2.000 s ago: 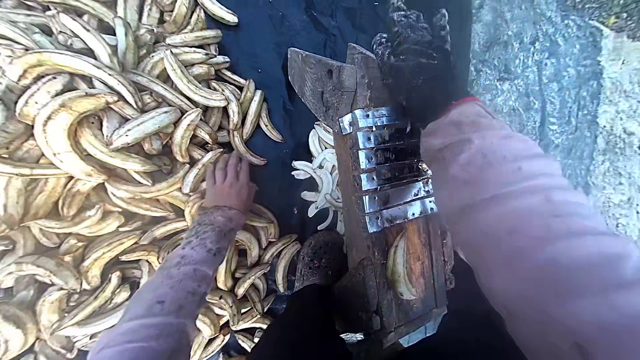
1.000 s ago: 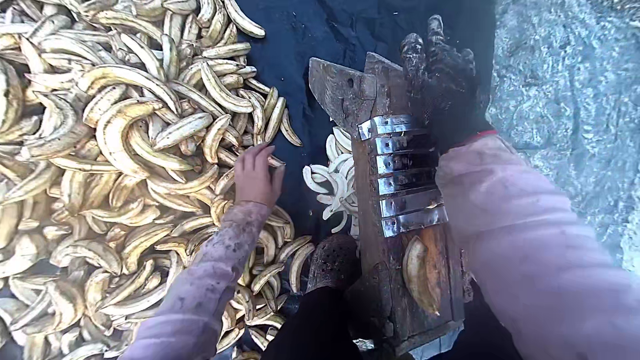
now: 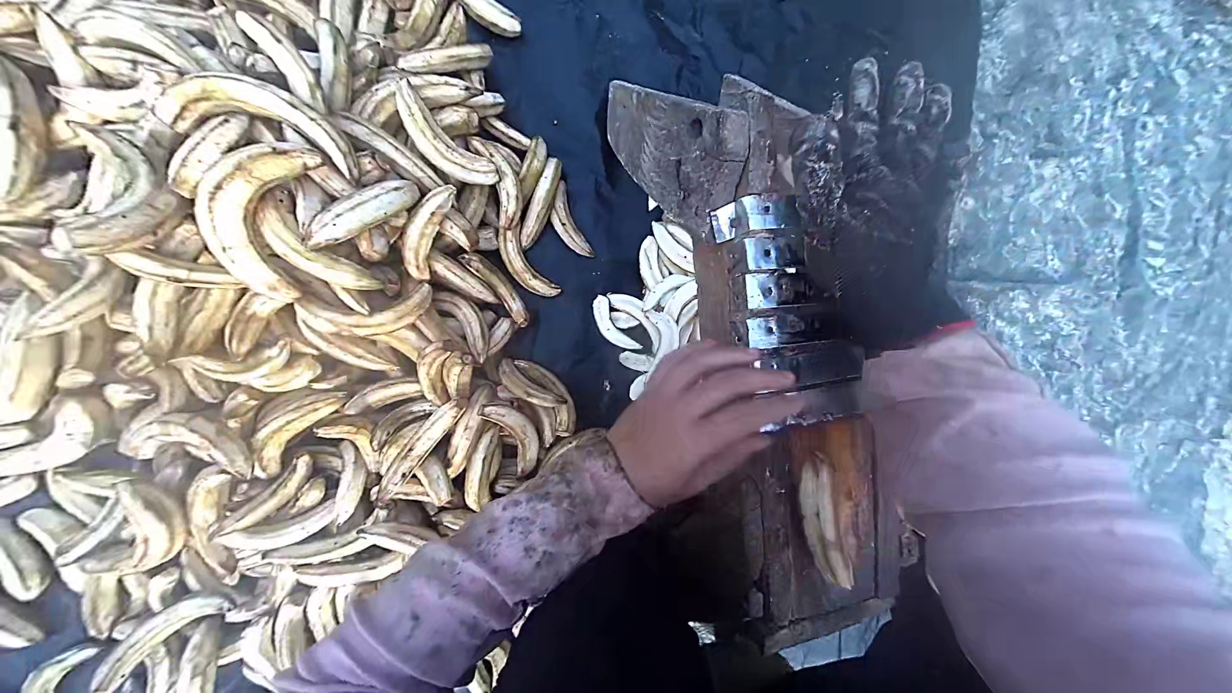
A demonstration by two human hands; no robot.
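A wooden slicer board with several metal blades across it lies lengthwise between my forearms. My left hand, bare, is over the lower blades with its fingers stretched to the right; whether anything is under them is hidden. In a dark, stained glove, my right hand rests at the board's upper right edge, fingers extended, its palm side hidden. One peeled banana or plantain lies in the orange-stained trough below the blades. Pale slices or peeled pieces lie left of the board on the dark sheet.
A large heap of peeled bananas or plantains covers the left side. Dark plastic sheeting lies under it and the board. A grey, rough floor runs along the right. My dark-clothed legs are at the bottom.
My left hand has moved right, from the edge of the heap to the blades of the board. My gloved right hand remains by the board's upper end.
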